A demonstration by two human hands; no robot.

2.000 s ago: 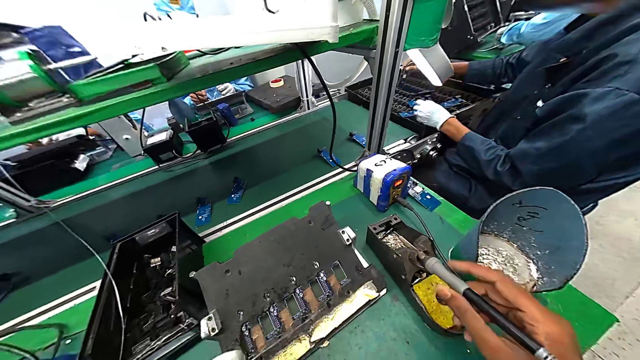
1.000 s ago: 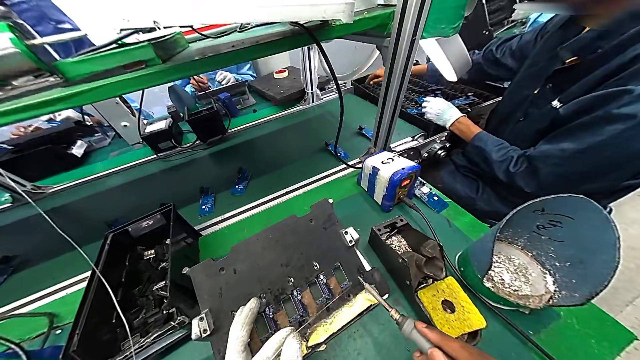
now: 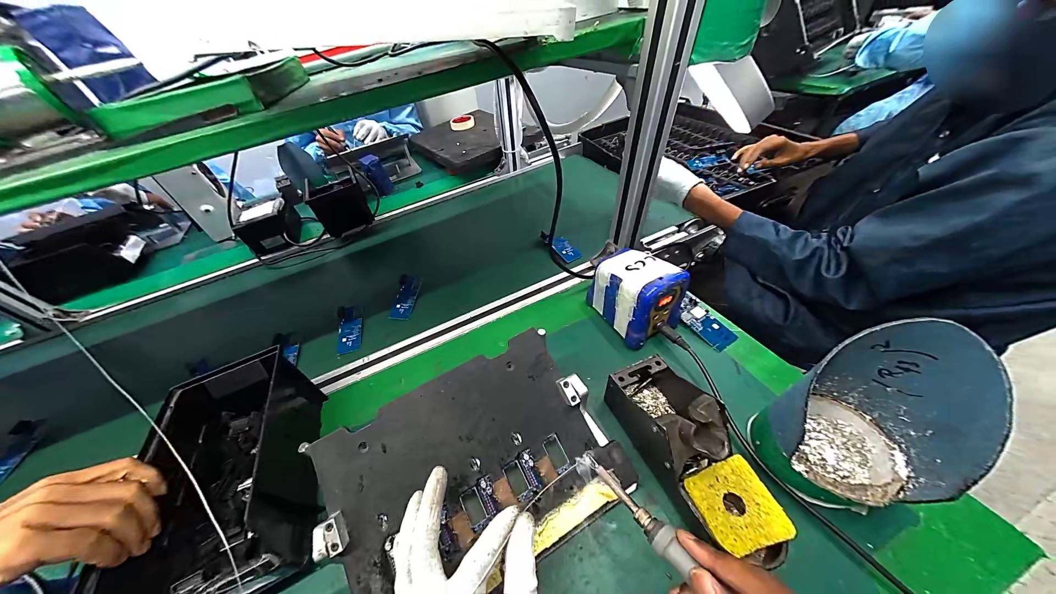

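My left hand (image 3: 458,536), in a white glove, lies over the lower part of a black soldering fixture plate (image 3: 429,404). Its fingertips pinch a thin solder wire (image 3: 540,493) that reaches toward the iron's tip. My bare right hand (image 3: 726,573) grips a soldering iron (image 3: 660,536), its tip at the plate's right end, where a wisp of smoke shows. Blue circuit boards (image 3: 524,476) show in the plate's cutouts, beside a yellow strip (image 3: 569,516). To the right stand an iron holder (image 3: 660,412) with a yellow sponge (image 3: 738,503) and a blue soldering station (image 3: 639,297).
Another person's bare hand (image 3: 82,516) is at a black bin (image 3: 280,462) on the left. A container of solder scraps (image 3: 899,412) stands at right. Circuit boards (image 3: 350,330) lie beyond the rail. A co-worker's dark sleeve (image 3: 825,264) is at right, below an upright post (image 3: 652,124).
My right hand has brought the iron from beside the holder leftward to the plate. My gloved left hand has come over the plate. Another person's hand has appeared at the left bin.
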